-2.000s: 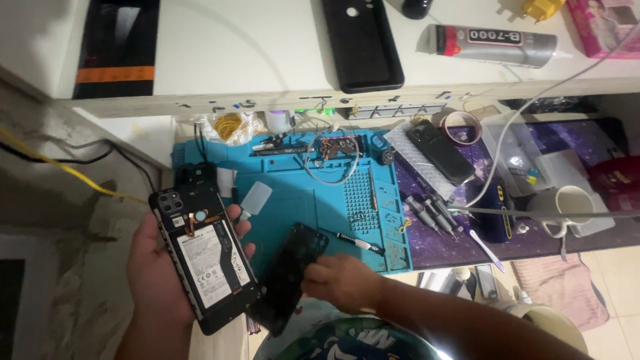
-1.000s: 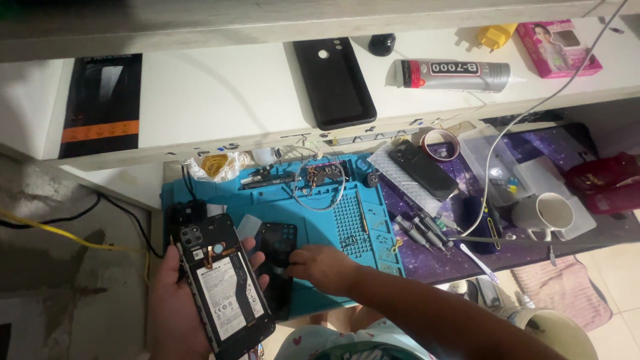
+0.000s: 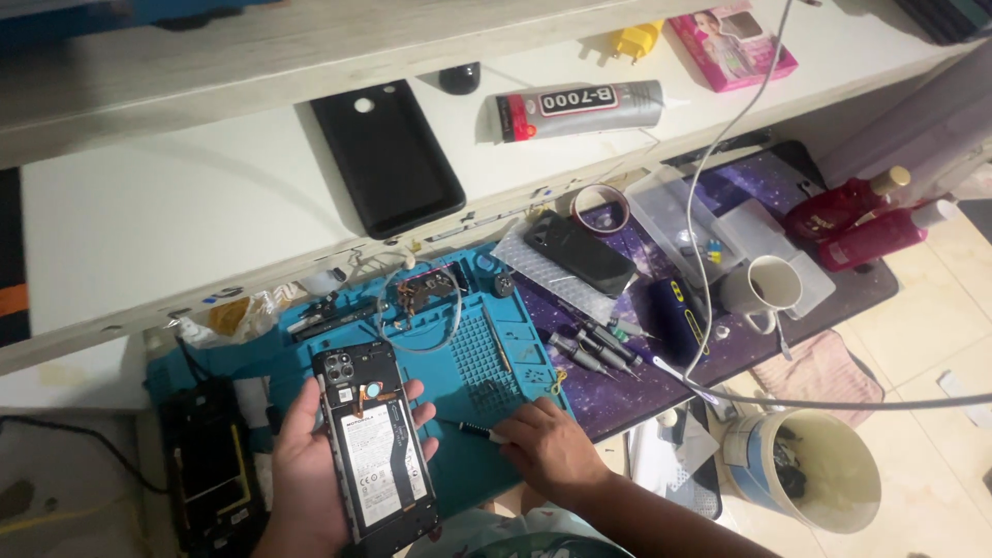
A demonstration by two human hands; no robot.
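An opened Motorola smartphone (image 3: 377,465), its battery and copper-coloured flex cable exposed, rests in my left hand (image 3: 306,480), with fingers around its edges. On the teal silicone repair mat (image 3: 457,457), my right hand (image 3: 546,446) has its fingertips at the end of a slim black-and-white pen-like tool (image 3: 480,432). Whether the fingers grip it I cannot tell. Another opened phone, black with a yellowish edge (image 3: 213,473), lies left of my left hand. Small phone parts with flex cables (image 3: 425,293) sit in the mat's upper tray.
Precision screwdrivers (image 3: 597,353), a dark phone (image 3: 581,252) on bubble wrap and a mug (image 3: 763,287) are on the purple mat. The white shelf holds a black phone case (image 3: 391,159) and a B-7000 glue tube (image 3: 581,110). A bucket (image 3: 825,473) stands at right; a grey cable (image 3: 694,232) crosses the view.
My right hand has moved right, from the dark phone beside my left hand to the pen-like tool. My left hand still holds the opened phone. The view has shifted.
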